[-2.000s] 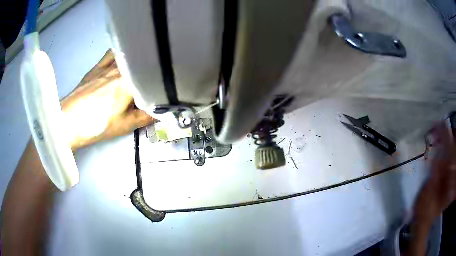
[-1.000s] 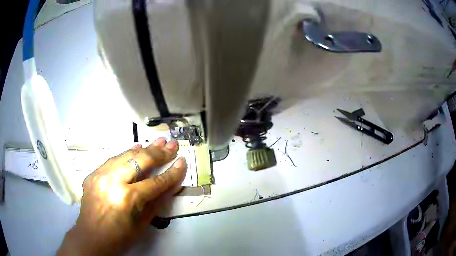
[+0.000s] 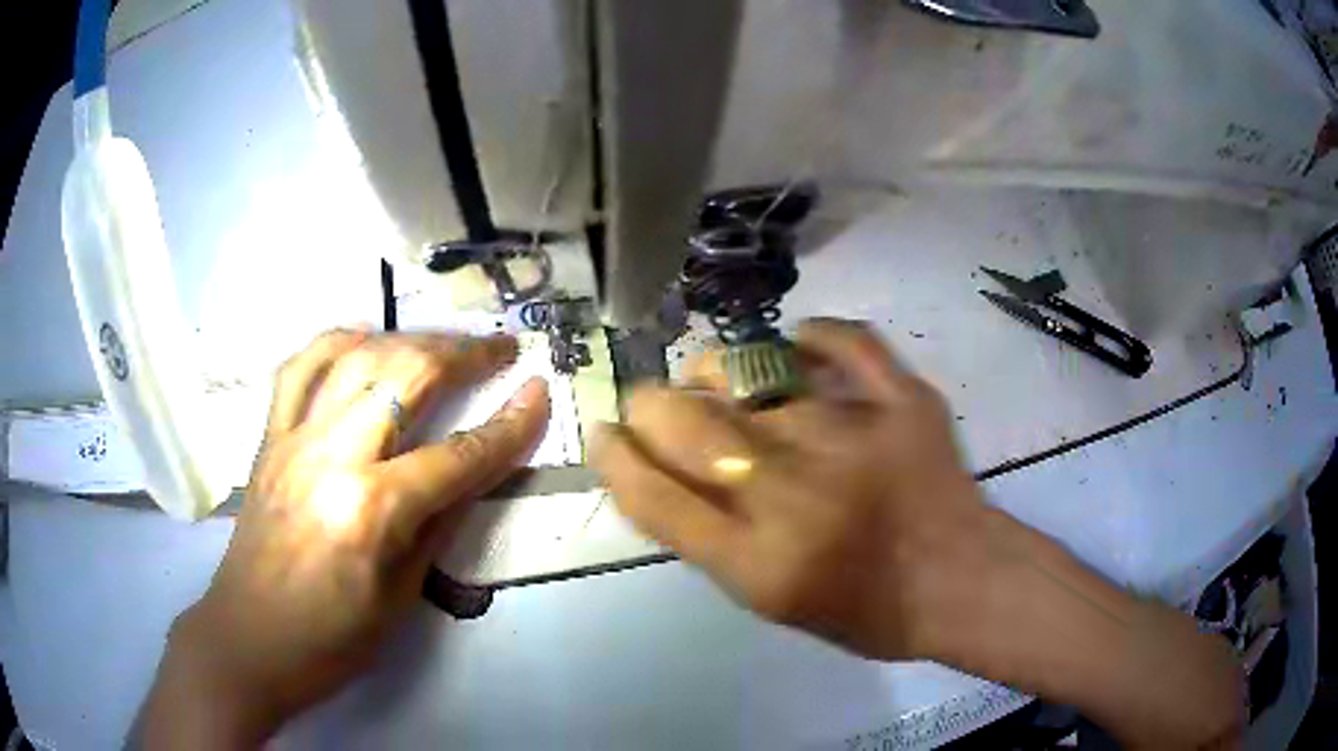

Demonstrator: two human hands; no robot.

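The white marked strip (image 3: 71, 445) runs from the left, under my left hand, to the presser foot (image 3: 567, 335). A pale green fabric band (image 3: 599, 385) shows along its right end. My left hand (image 3: 360, 477) lies on the strip and holds it down, thumb and fingertips just left of and below the foot. My right hand (image 3: 800, 492) is blurred, its fingers at the right edge of the green band, partly behind the ridged brassy tension knob (image 3: 759, 370). Its fingertips are unclear, so I cannot tell if they grip the band.
The off-white machine head (image 3: 822, 103) hangs overhead. The white lamp (image 3: 129, 330) stands at the left. Black thread snips (image 3: 1079, 326) lie open-bladed on the bed at the right. A pale bin of scraps (image 3: 1265, 602) is at the lower right.
My right hand has come in from the right to the band beside the foot. My left hand stays on the strip, which came under the foot earlier. The view has shifted slightly.
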